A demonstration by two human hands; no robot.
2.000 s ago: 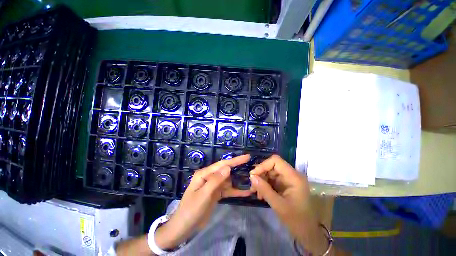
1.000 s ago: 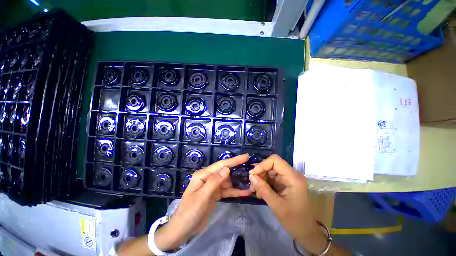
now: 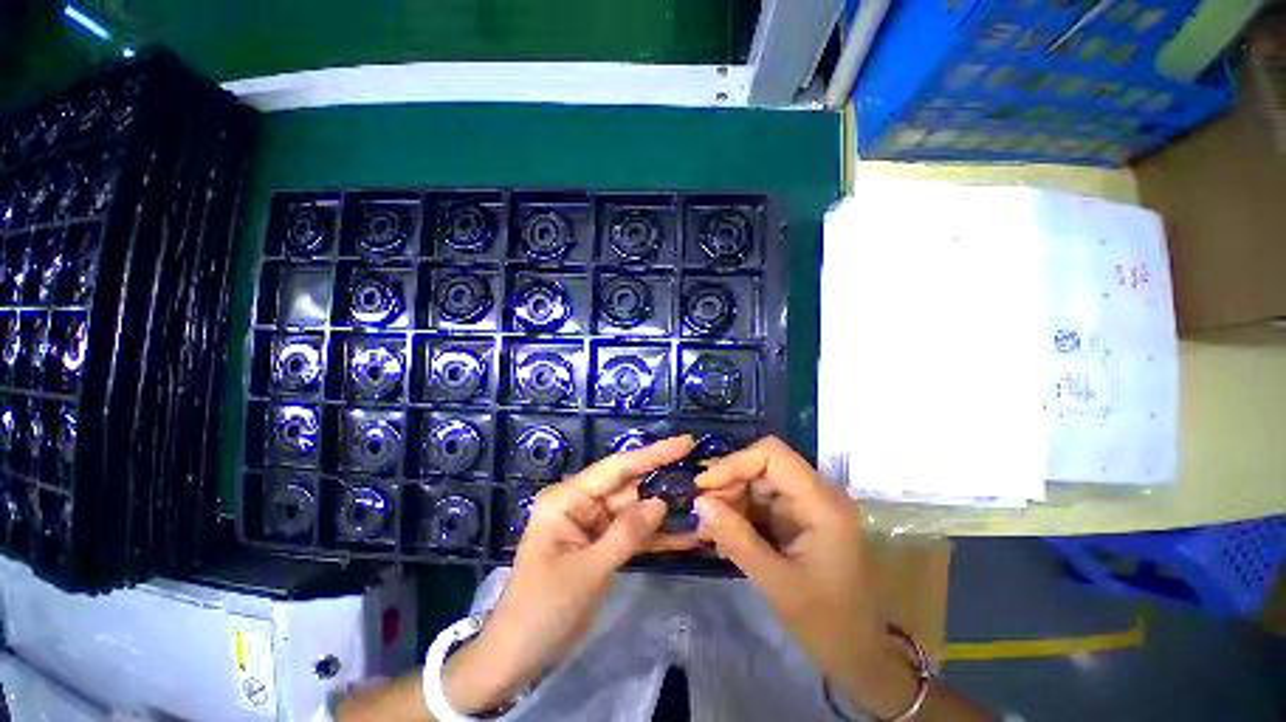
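Note:
A round black part (image 3: 671, 487) is held between both hands over the lower right of a black blister tray (image 3: 302, 299). My left hand (image 3: 585, 529) grips its left side between thumb and fingers. My right hand (image 3: 783, 529) has its thumb and index fingertips pinched together at the part's right edge; whether a thin piece is between them is too small to tell. Round black parts sit in the tray's pockets, and one pocket at the left of the second row is empty. My hands hide some lower right pockets.
Stacked blister trays (image 3: 155, 325) stand at the left. White sheets (image 3: 931, 353) lie on a pale yellow side table (image 3: 1241, 437) at the right, with a blue file basket (image 3: 1015, 85) and a cardboard box (image 3: 1227, 212) behind. A white-grey machine (image 3: 325, 635) is at lower left.
My left thumb has moved onto the round part, and more of the part's face shows between the hands. The view has shifted slightly.

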